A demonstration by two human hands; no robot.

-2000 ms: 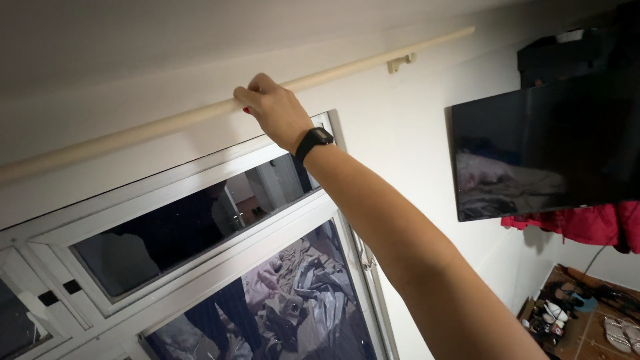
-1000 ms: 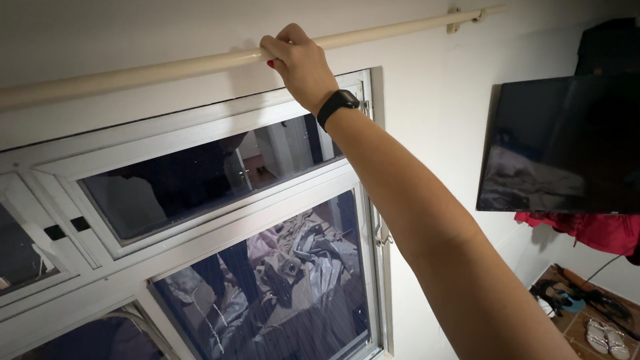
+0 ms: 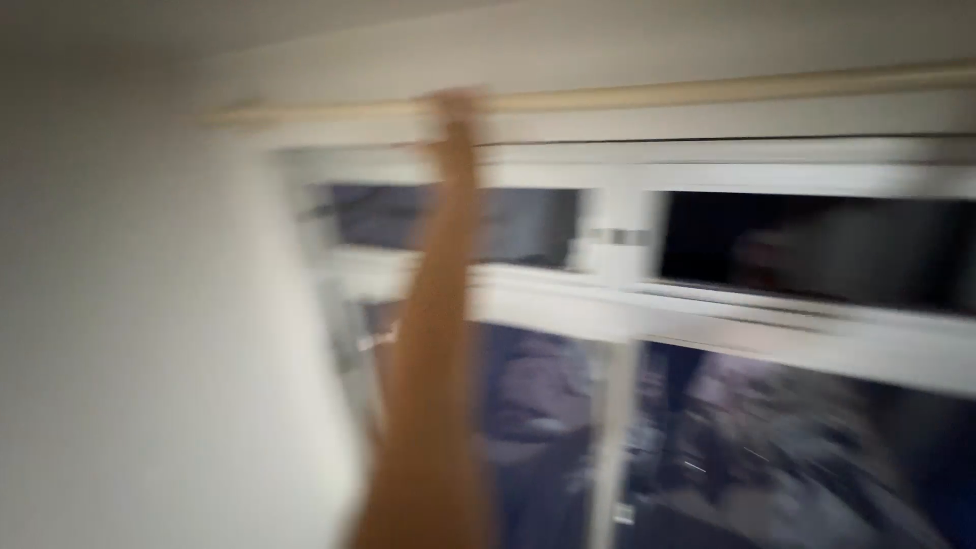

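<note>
A bare forearm rises from the bottom of the head view to my left hand (image 3: 456, 114), which is at the pale curtain rod (image 3: 648, 94) near its left end. Motion blur hides the fingers, so whether they are closed round the rod is unclear. No watch shows on this wrist. The rod runs along the wall above a white-framed window (image 3: 621, 305). My right hand is out of view.
A plain wall (image 3: 152, 328) stands left of the window. The dark window panes (image 3: 816, 244) reflect the room and what looks like crumpled fabric. The ceiling (image 3: 343, 19) is close above the rod.
The view has swung left to the rod's other end. The right hand with the black watch, on the rod before, has left view; my left hand now appears at the rod.
</note>
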